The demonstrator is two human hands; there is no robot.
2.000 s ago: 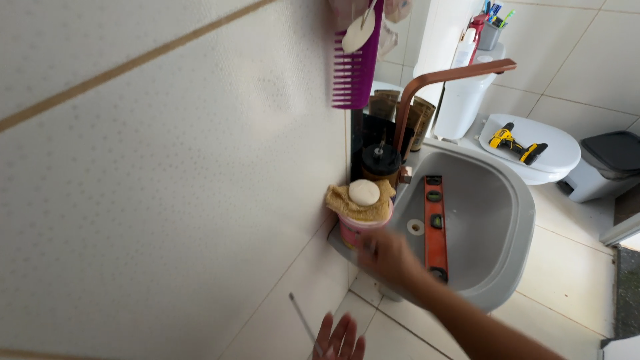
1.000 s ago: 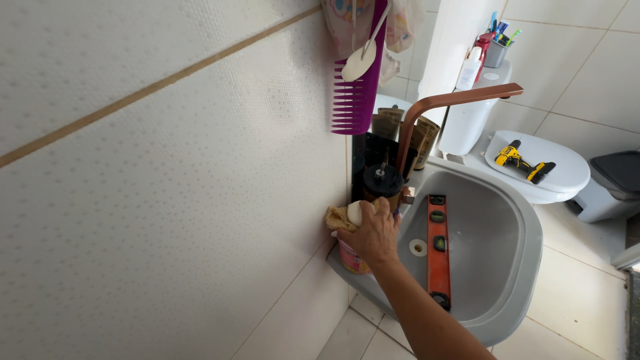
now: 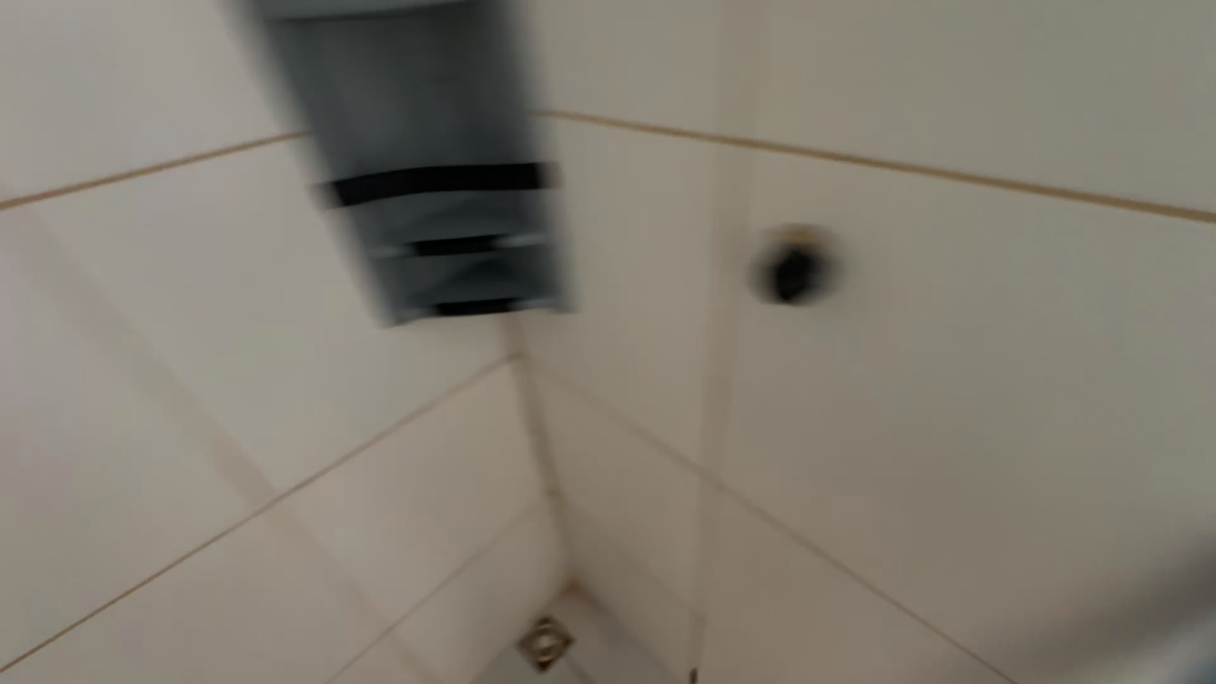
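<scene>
Neither my left hand nor my right hand shows in the head view, so what they hold or touch cannot be told. A blurred dark grey unit with black bands, its exact kind unclear, stands out in the corner at the upper left. On the right-hand tiled wall is a round dark hole or fitting, too blurred to tell which.
Two light tiled walls meet in a corner. A square metal floor drain lies at the foot of the corner. A blurred grey shape crosses the lower right edge.
The view has swung from the sink to a tiled corner. The sink, the red spirit level and the toilet have left the view, as has the hand that was at the pink container.
</scene>
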